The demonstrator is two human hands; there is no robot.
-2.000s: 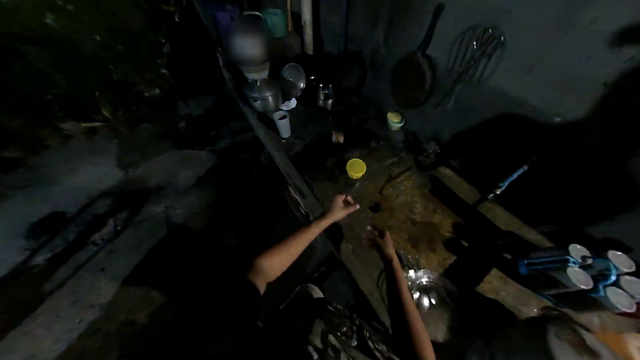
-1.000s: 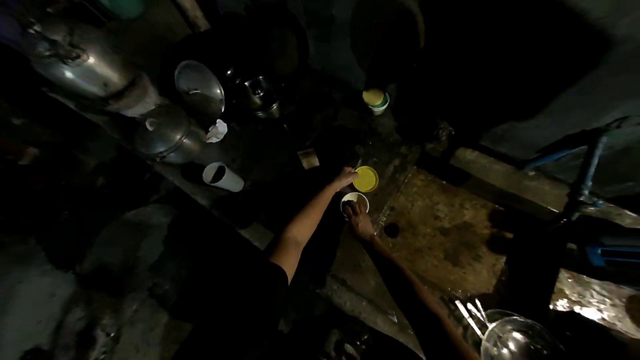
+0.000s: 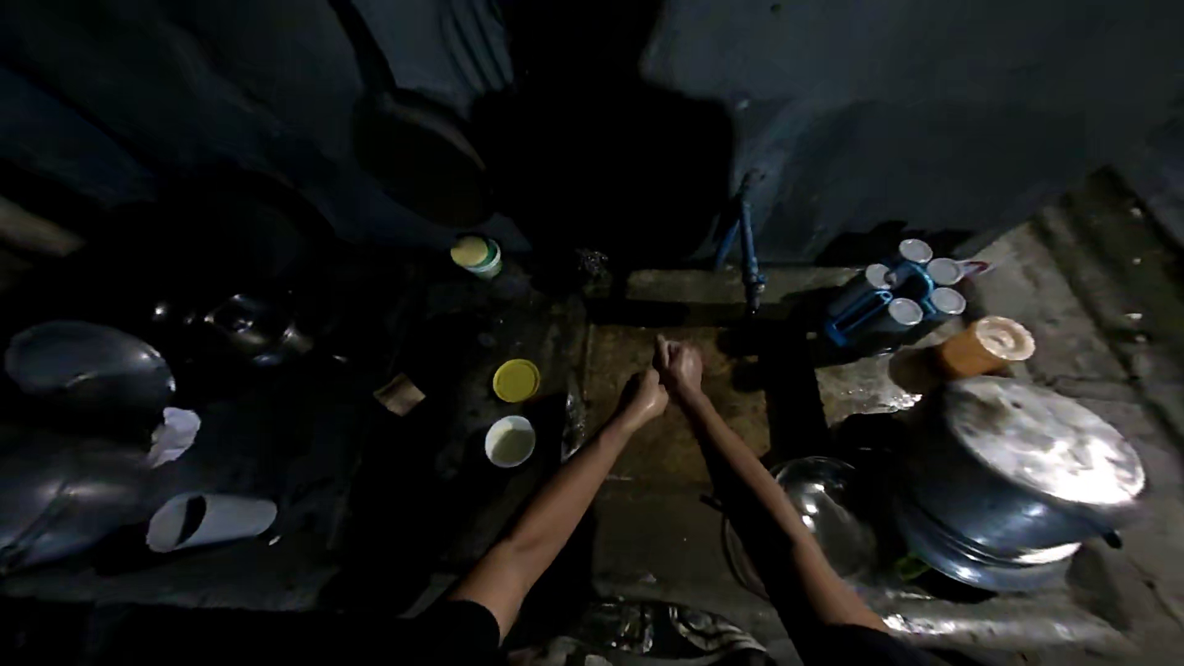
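My left hand (image 3: 645, 398) and my right hand (image 3: 683, 368) meet over the brown basin of a sink (image 3: 615, 453), below a blue tap (image 3: 751, 268). Both are curled against each other; whether something small lies between them cannot be told. On the dark counter to their left, a round white tub (image 3: 510, 441) with pale contents stands uncovered, and a yellow lid (image 3: 515, 380) lies just beyond it. Farther back, near the wall, is a small white and green cup (image 3: 477, 256) with a yellowish thing on top.
Metal bowl (image 3: 823, 509) and large lidded aluminium pot (image 3: 1027, 472) stand at right, beside an orange container (image 3: 987, 346) and a blue rack of cups (image 3: 893, 294). At left are a white cup (image 3: 213, 520), metal lid (image 3: 88, 370) and pots. A pan (image 3: 421, 153) hangs on the wall.
My hands have moved from the yellow lid and white tub on the counter to over the sink basin, together. The tub and lid now stand apart from them. The view has swung right.
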